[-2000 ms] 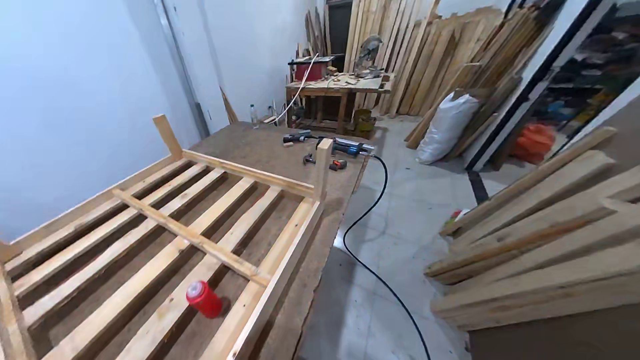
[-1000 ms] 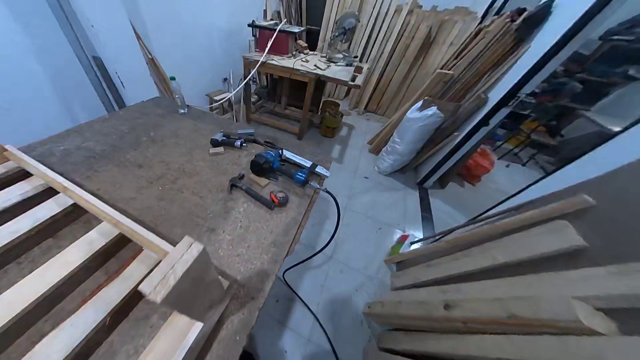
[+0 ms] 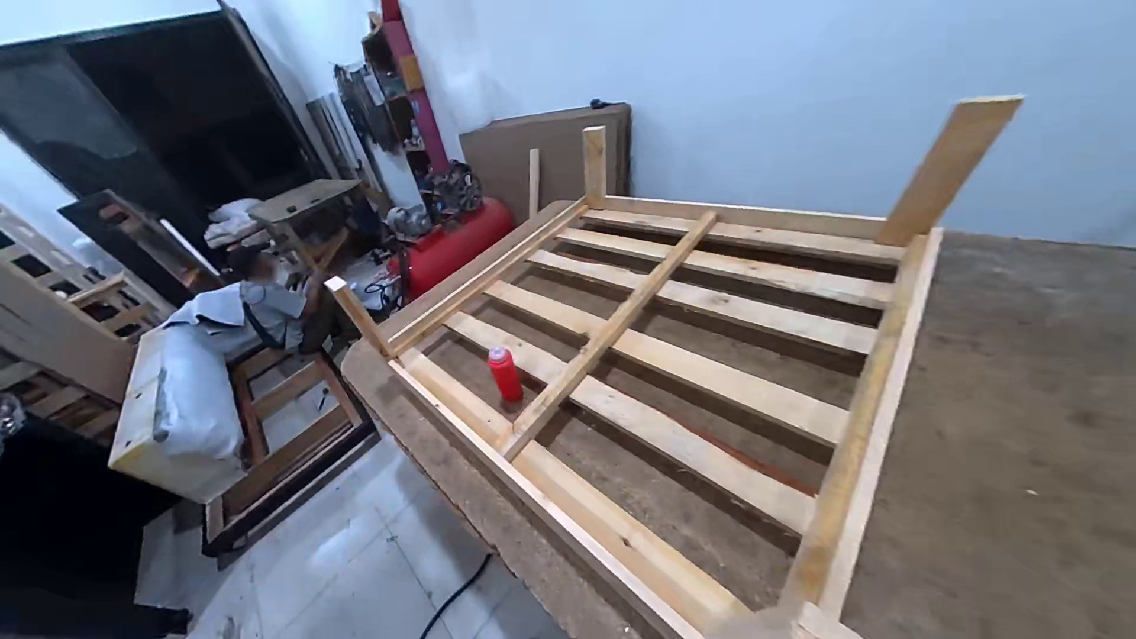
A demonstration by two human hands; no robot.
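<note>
Neither of my hands shows in the head view. A slatted wooden frame (image 3: 621, 337) lies on a large brown worktable (image 3: 1021, 399), with several parallel slats and one narrower bar running across them. Short wooden posts rise at its far corners and at its left corner; a blurred post end (image 3: 812, 621) shows at the bottom edge. A red bottle (image 3: 506, 374) stands between two slats near the cross bar. What my hands hold or touch is out of view.
A red air compressor tank (image 3: 457, 248) stands behind the table's left end. On the left, a person (image 3: 280, 306) is low down beside a dark wooden frame (image 3: 293, 417) and a white-covered block (image 3: 200, 399). A black cable (image 3: 457, 595) crosses the tiled floor.
The view has swung far to the left, from the power tools and stacked boards to the slatted frame, the compressor and the person.
</note>
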